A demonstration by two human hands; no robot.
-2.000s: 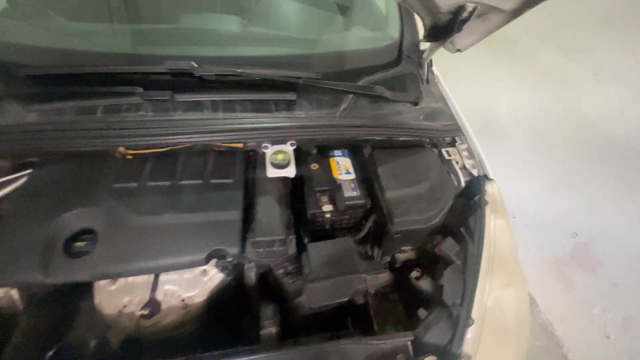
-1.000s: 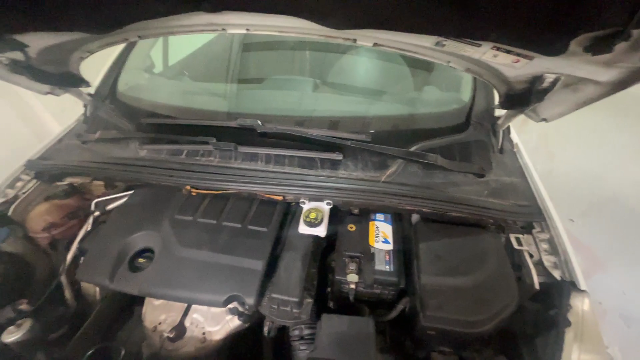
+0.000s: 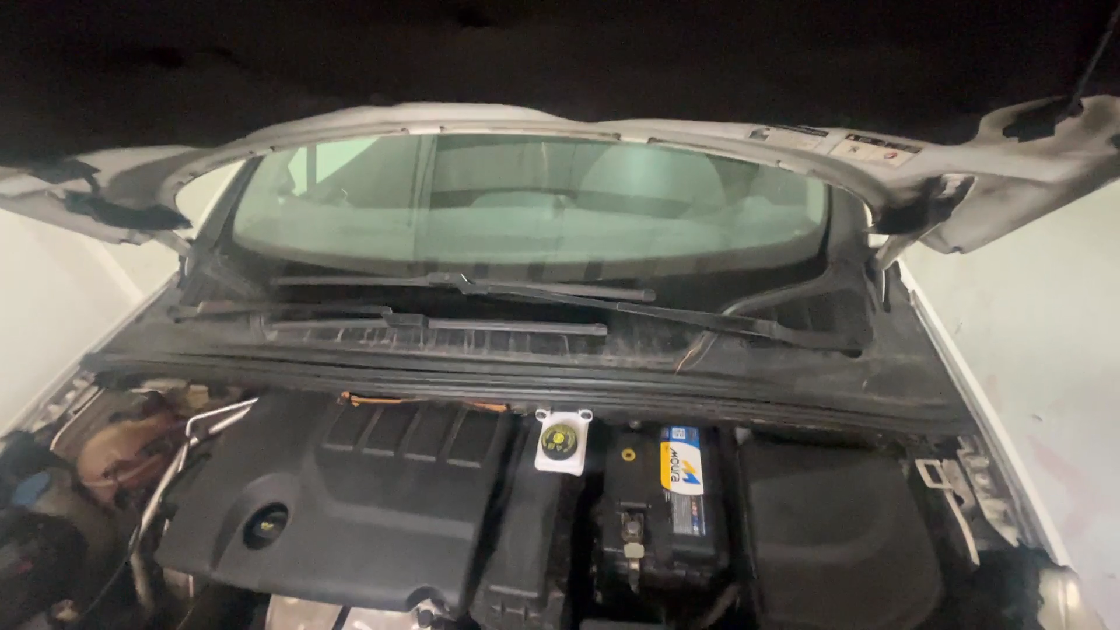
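Note:
Neither my left hand nor my right hand is in view. The engine bay of a car lies open below me. A black plastic engine cover (image 3: 394, 499) with a round oil filler cap (image 3: 265, 525) fills the left and middle. To its right, a brake fluid reservoir cap (image 3: 560, 441), black with yellow marks, sits in a white surround. Beside that stands a black Moura car battery (image 3: 661, 516) with a metal terminal clamp (image 3: 633, 549) at its near end. A black plastic box cover (image 3: 840, 525) is right of the battery.
The raised hood (image 3: 560, 70) spans the top of the view. Beneath it are the windshield (image 3: 525, 206) and two wiper arms (image 3: 735, 324). A coolant reservoir (image 3: 118, 451) and a bent metal rod (image 3: 166, 477) are at the left. Pale walls (image 3: 1041, 367) flank the car.
The view has swung up and to the left, bringing in the raised hood, the whole windshield and the bay's left side. Nothing in the engine bay has plainly moved.

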